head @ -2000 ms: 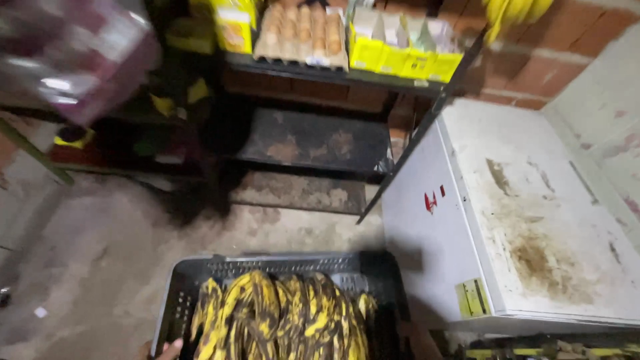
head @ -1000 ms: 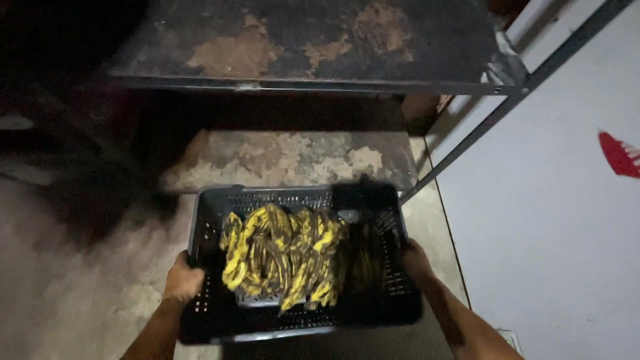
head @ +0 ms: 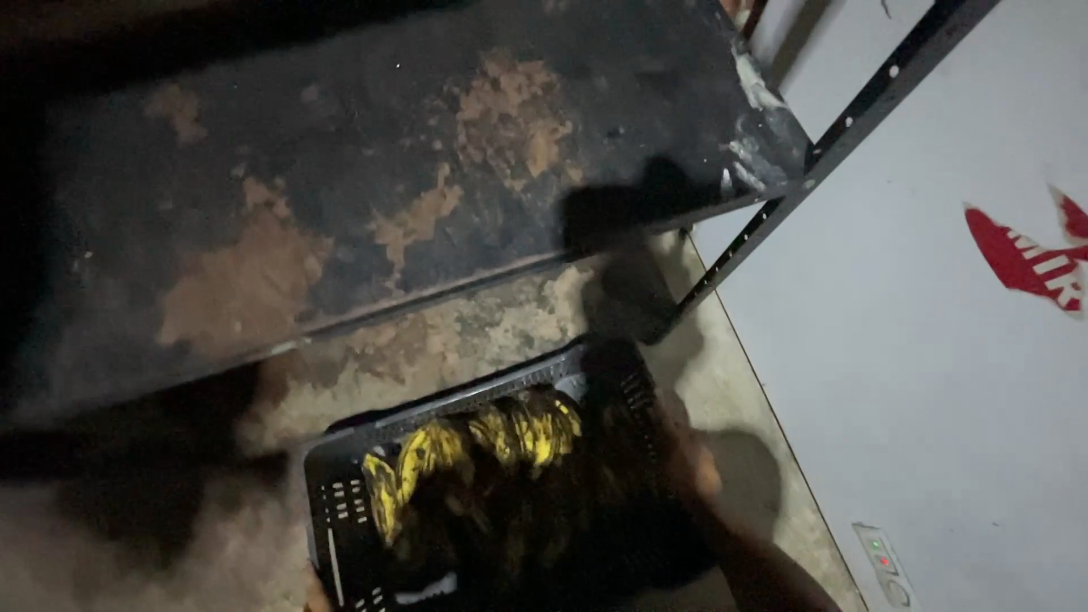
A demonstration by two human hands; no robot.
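A black perforated plastic crate holds ripe plantains or bananas, yellow with dark blotches; deep shadow covers much of them. My right hand grips the crate's right side, its fingers partly lost in the dark. Only a bit of my left hand shows, against the crate's left side at the bottom edge of the view. The far rim of the crate is in front of the lowest shelf, under the upper shelf's front edge; whether it touches the lowest shelf I cannot tell.
A dark metal shelf with worn brown patches spans the upper view. Below it lies a lower, stained shelf. A slanting perforated metal upright stands at the right, beside a white appliance with red stickers and small indicator lights.
The crate, gripped at both sides a second ago, now sits lower and tilted in view, with more shadow over the fruit. The view has moved closer to the shelves.
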